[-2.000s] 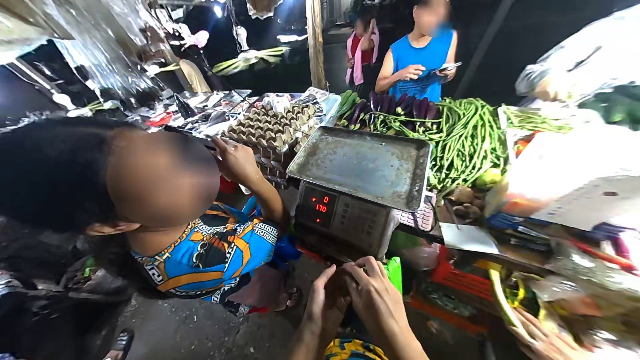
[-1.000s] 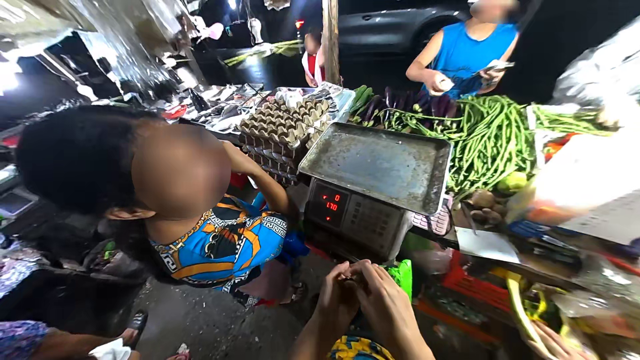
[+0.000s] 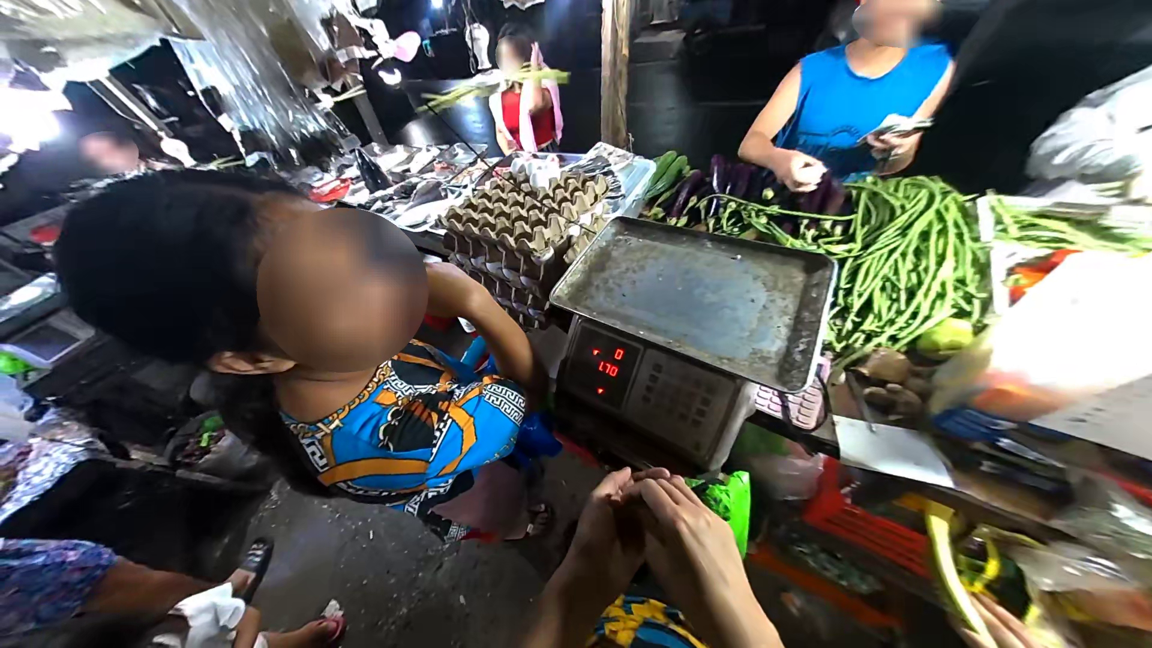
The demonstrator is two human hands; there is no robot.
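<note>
My left hand (image 3: 607, 531) and my right hand (image 3: 688, 531) are together at the lower middle, fingers curled and touching, in front of a digital scale (image 3: 643, 391). Whether something small lies between them is hidden. The scale has a lit red display and a worn metal tray (image 3: 693, 292) with nothing on it. Just beyond my right fingers is a bright green plastic bag (image 3: 731, 504). Stacked egg trays (image 3: 531, 220) stand behind the scale at the left. Long green beans (image 3: 918, 261) and purple eggplants (image 3: 720, 184) lie beyond the tray.
A person in a patterned blue top (image 3: 423, 432) stands close at left. Across the stall a person in a blue sleeveless shirt (image 3: 864, 108) holds something. A red crate (image 3: 864, 522) sits below the counter at right. Another person's hand (image 3: 1003, 621) is at the lower right edge.
My hands stay together before the scale, with small finger movements. The near person's raised hand is now mostly hidden behind the head. The view has shifted slightly.
</note>
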